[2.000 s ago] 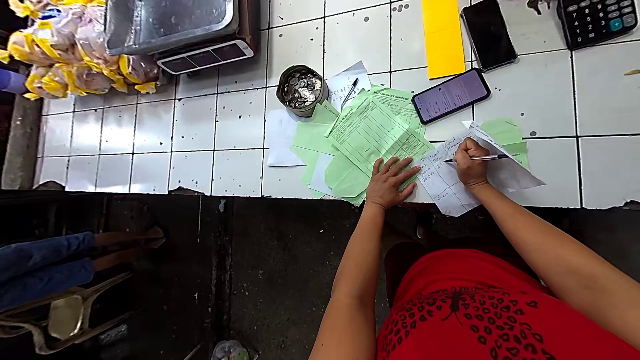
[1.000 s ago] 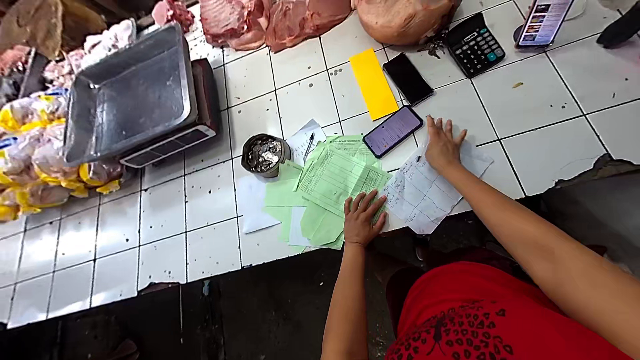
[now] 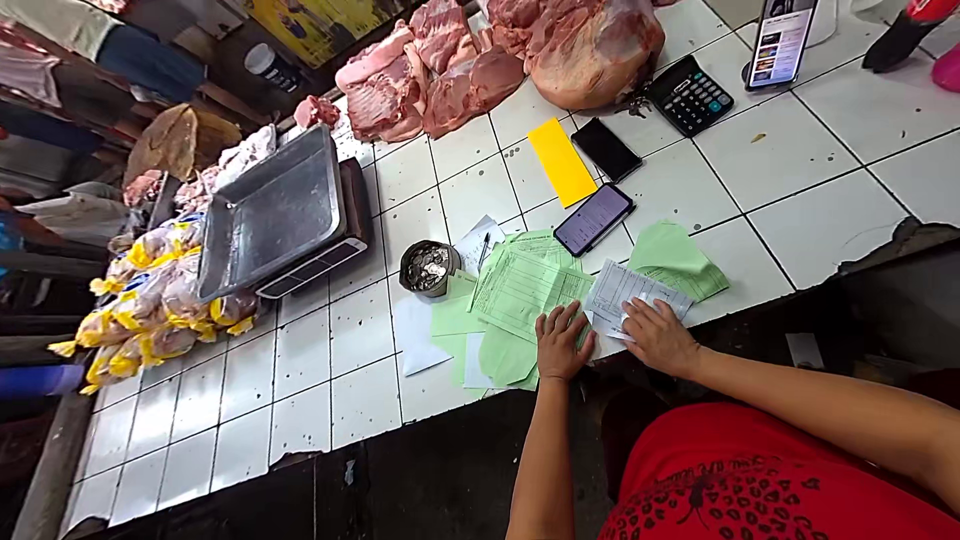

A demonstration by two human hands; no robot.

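My left hand (image 3: 562, 342) lies flat, fingers spread, over the lower right edge of the green paper slips (image 3: 525, 289). Under the fingers of my right hand (image 3: 657, 336) is a white sheet with handwriting (image 3: 626, 289), which looks folded. Another green slip (image 3: 675, 259) lies beyond it to the right. A lit smartphone (image 3: 594, 219) touches the top of the green pile. Left of the pile stands a tin of coins (image 3: 429, 268), beside a white slip with a pen (image 3: 484, 252) on it.
A yellow envelope (image 3: 561, 161), a dark phone (image 3: 606, 149) and a calculator (image 3: 688, 95) lie farther back. A weighing scale with a metal tray (image 3: 277, 214) stands left, near bagged poultry (image 3: 169, 300). Raw meat (image 3: 585, 45) lines the back; a propped phone (image 3: 781, 41) stands right. People are at the far left.
My right hand held a pen on the white sheet two seconds ago, then lay on it without a visible pen. The sheet now covers a smaller area, and the green slip beyond shows again. The view has turned.
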